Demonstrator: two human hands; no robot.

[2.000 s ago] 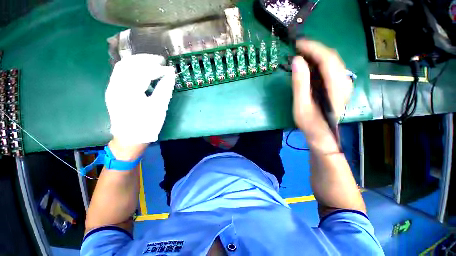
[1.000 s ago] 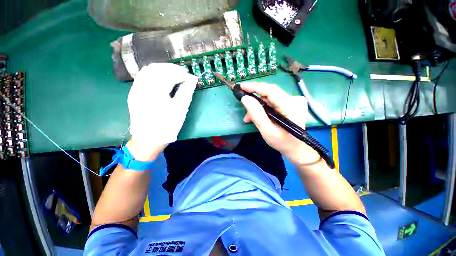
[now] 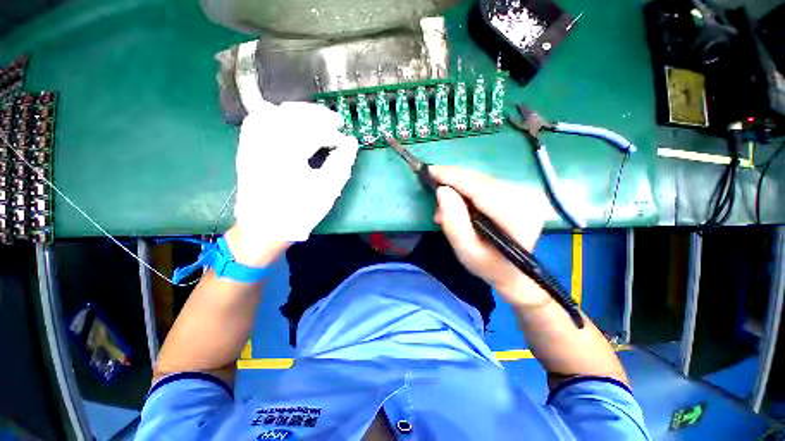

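Observation:
A green PCB panel strip lies on the green mat against a dull grey rest, thin leads sticking up at its far edge. My left hand, in a white glove with a dark opening, covers the strip's left end, fingertips pinched at the boards. Thin solder wire runs from the far left toward my left wrist, which wears a blue strap. My bare right hand holds a black soldering iron like a pen. Its brown tip touches or nearly touches the strip's near edge, just right of the glove.
Diagonal cutters lie open right of the strip. A black box with whitish bits is behind them. A translucent grey hood overhangs the rest. More panels are at far left. A black station with a yellowish square and cables is at right.
My right hand has come from beside the cutters to the strip, bringing the iron's tip to the boards. The cutters are now uncovered. My gloved hand has moved rightward along the strip.

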